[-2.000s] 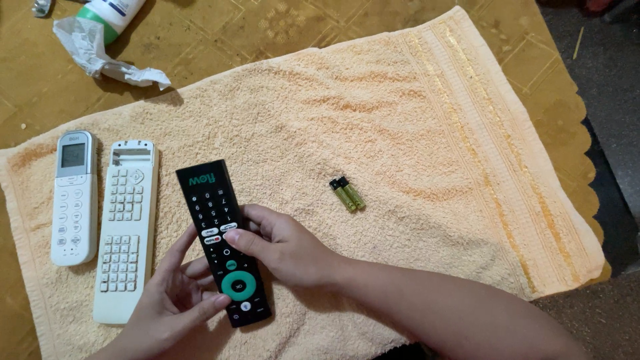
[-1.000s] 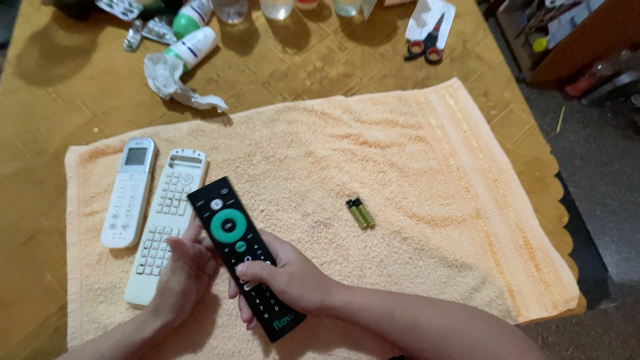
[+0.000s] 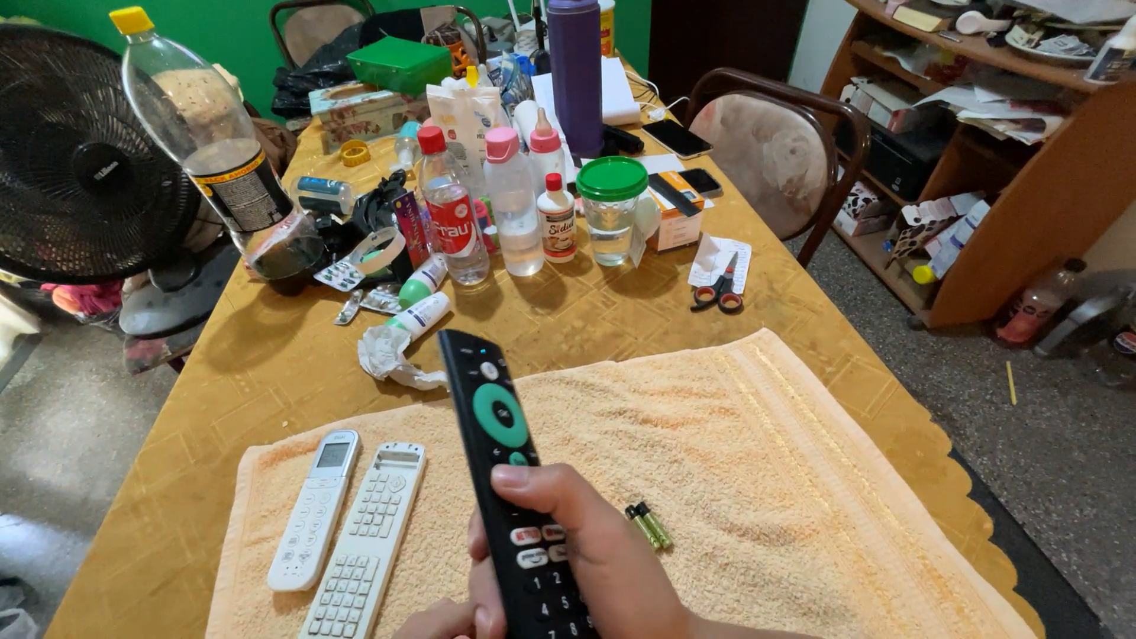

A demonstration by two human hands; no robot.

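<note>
My right hand (image 3: 603,550) grips a black TV remote control (image 3: 510,453) with a green ring, its thumb on the face just below the ring. The remote is raised, its top pointing away from me. At its left side, low in the view, is my left hand (image 3: 457,612), mostly cut off; whether it touches the remote cannot be told. A white air-conditioner remote (image 3: 311,515) and a white remote with many keys (image 3: 364,550) lie side by side on the peach towel (image 3: 710,444). Two small batteries (image 3: 650,527) lie together right of my right hand.
Beyond the towel are crumpled paper (image 3: 390,355), a white and green tube (image 3: 422,315), scissors (image 3: 721,293) on paper and several bottles (image 3: 454,213). A large plastic bottle (image 3: 222,160) stands at the table's left edge, near a black fan (image 3: 98,169). A chair (image 3: 763,151) is at the right.
Between the two earlier frames the black remote was turned end for end. It is now raised in my right hand, and my left hand is lower. The view has tilted up.
</note>
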